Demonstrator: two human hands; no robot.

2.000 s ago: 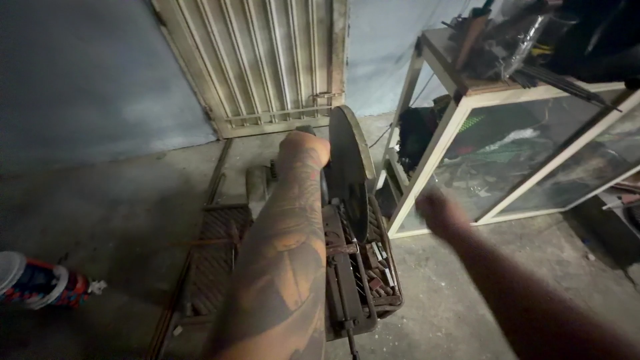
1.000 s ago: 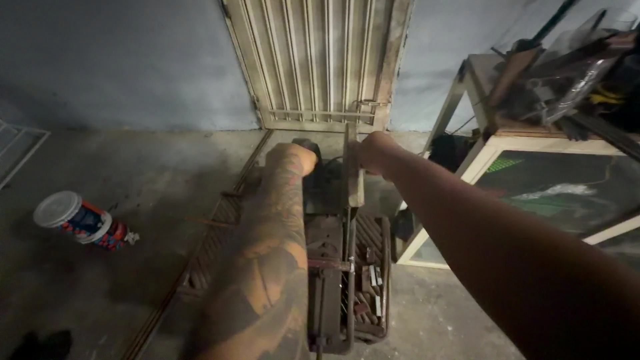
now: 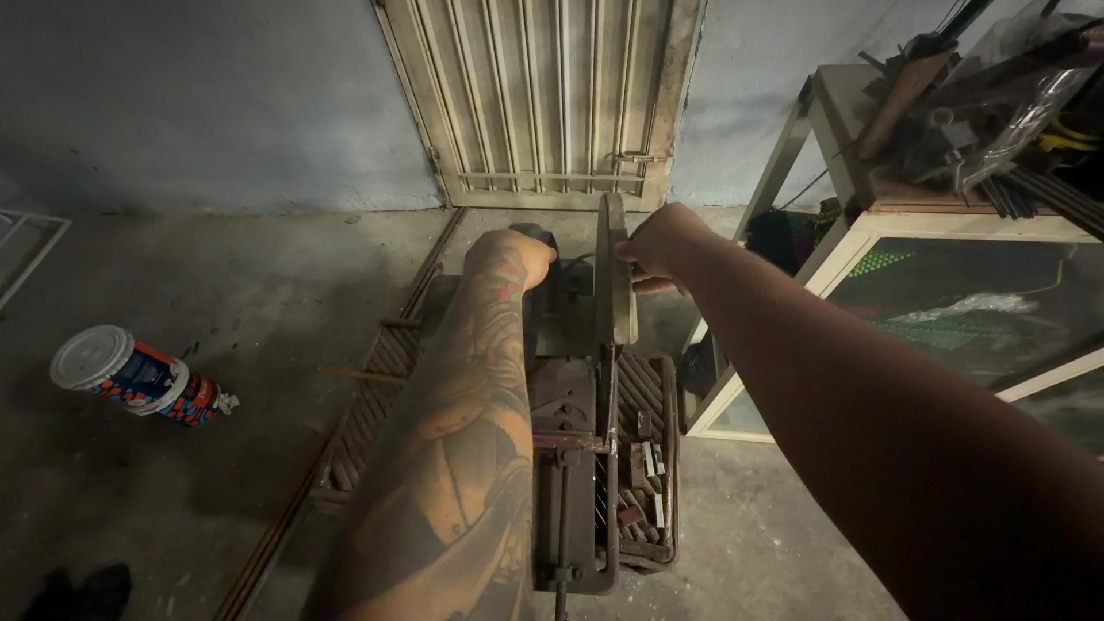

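A metal cut-off saw (image 3: 565, 405) with a clamp screw stands in the middle, on a ribbed rack. My left hand (image 3: 511, 257) is closed around the saw's dark handle (image 3: 536, 235), at the upper end of the machine. Just right of it rises the blade guard (image 3: 611, 267), seen nearly edge-on. Against the right side of the guard is my right hand (image 3: 664, 250), its fingers bent; whether it grips the guard's edge or only touches it, I cannot tell. My left forearm covers part of the machine's left side.
Small metal pieces (image 3: 651, 470) lie on the ribbed rack (image 3: 642, 379). A white-framed glass cabinet (image 3: 780, 302) stands close on the right, with bars and a plastic bag on top. A lidded bucket (image 3: 142, 371) is at left. Long bars (image 3: 285, 517) run along the floor beside the rack. A metal gate (image 3: 552, 95) stands behind.
My right hand has moved left from beside the cabinet to the blade guard. My left hand has stayed at the saw's handle. The view has turned to the right-hand side less.
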